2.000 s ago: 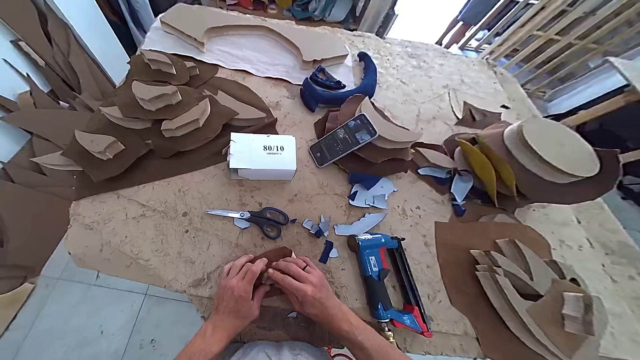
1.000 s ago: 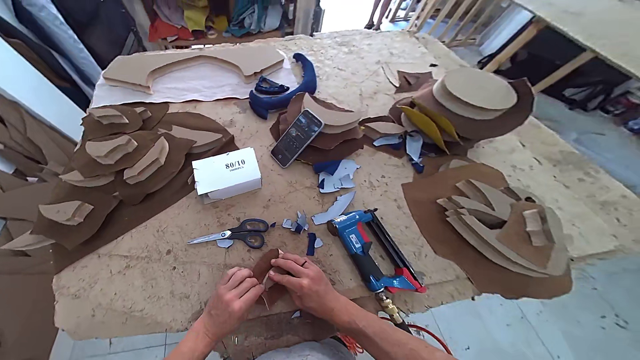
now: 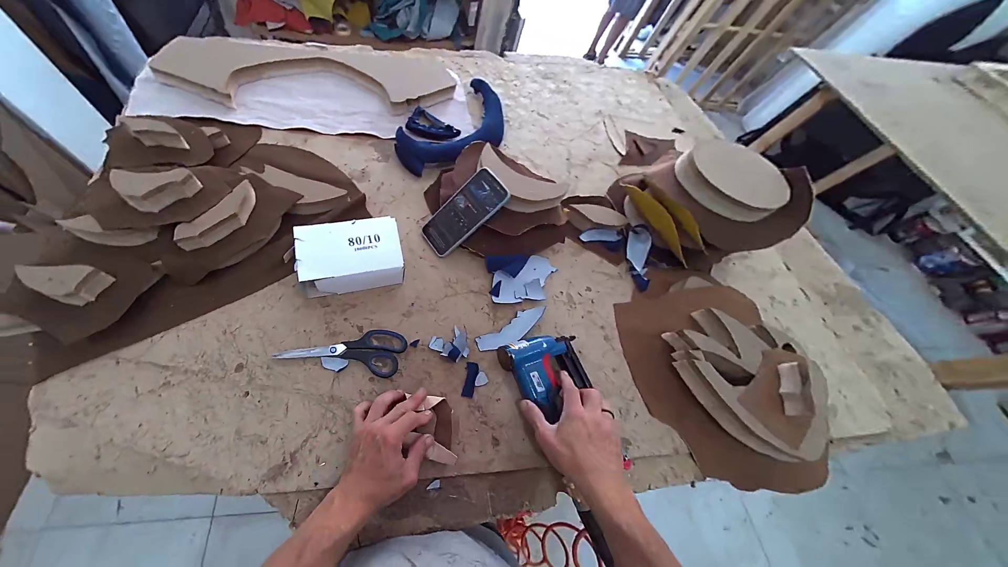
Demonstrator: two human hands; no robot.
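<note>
My left hand [image 3: 388, 445] presses on a small brown fabric or leather piece with a tan board part [image 3: 441, 425] near the table's front edge, its fingers over the piece. My right hand [image 3: 581, 433] is around the handle of a blue and black pneumatic stapler [image 3: 538, 370], whose hose runs down under the forearm. Scissors with dark handles [image 3: 374, 352] lie beyond my left hand. Blue and pale scraps [image 3: 453, 344] are scattered between the scissors and the stapler.
A white box [image 3: 349, 256] and a phone [image 3: 466, 213] leaning on brown pieces stand farther back. Brown pieces with tan boards [image 3: 220, 228] cover the left; more stacked boards [image 3: 732, 386] lie at right. A curved blue padded part [image 3: 488, 118] lies behind. A person's legs [image 3: 608, 31] show beyond the table.
My right hand has left the small brown piece and taken hold of the stapler. My left hand stays on the piece. The stapler now points more upright in view.
</note>
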